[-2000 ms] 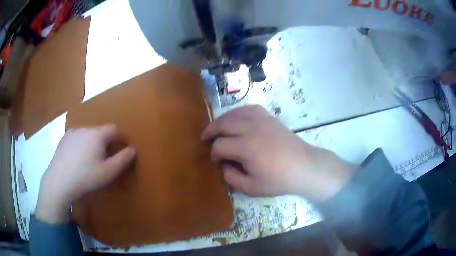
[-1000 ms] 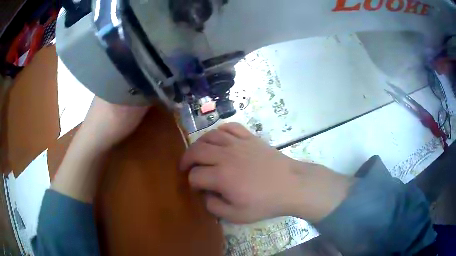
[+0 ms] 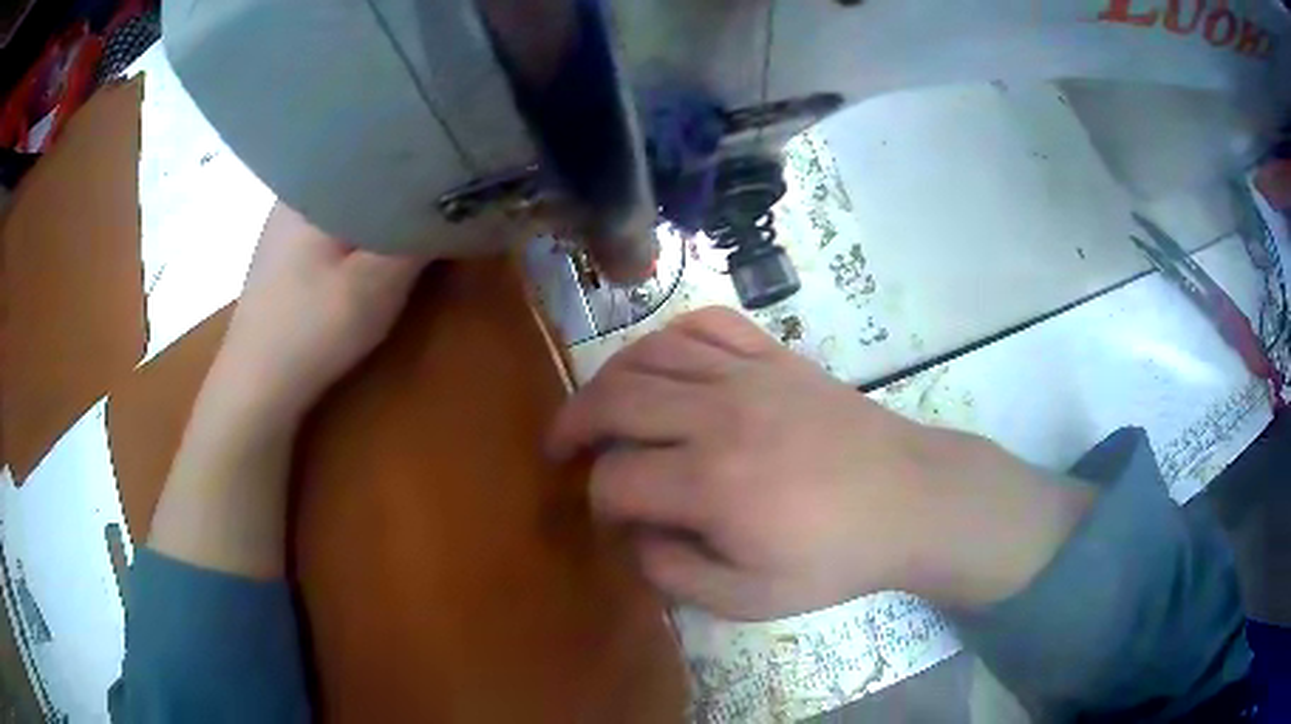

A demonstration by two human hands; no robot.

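A brown panel [image 3: 453, 523] lies before the sewing machine head [image 3: 368, 113], with a thin white edge along its right side. That edge runs up beside the needle plate [image 3: 578, 300]. My left hand [image 3: 319, 290] lies on the panel's far left part, its fingertips partly hidden by the machine head. My right hand [image 3: 750, 467] is at the panel's right edge, fingers bent; the fingertips touch the brown surface. The needle and presser foot are blurred and mostly hidden behind the head's metal guard [image 3: 574, 113].
Another brown panel [image 3: 64, 269] and white panels [image 3: 198, 212] lie at the left. Scissors with red handles [image 3: 1229, 318] lie on the table at the right. Printed ruler marks [image 3: 850, 651] run along the table's front edge. A spring-loaded knob [image 3: 758, 255] hangs from the head.
Since two seconds ago my left hand has moved from the panel's near left part up beside the machine head. The panel's edge now lies closer along the needle plate. My right hand stays at the right edge.
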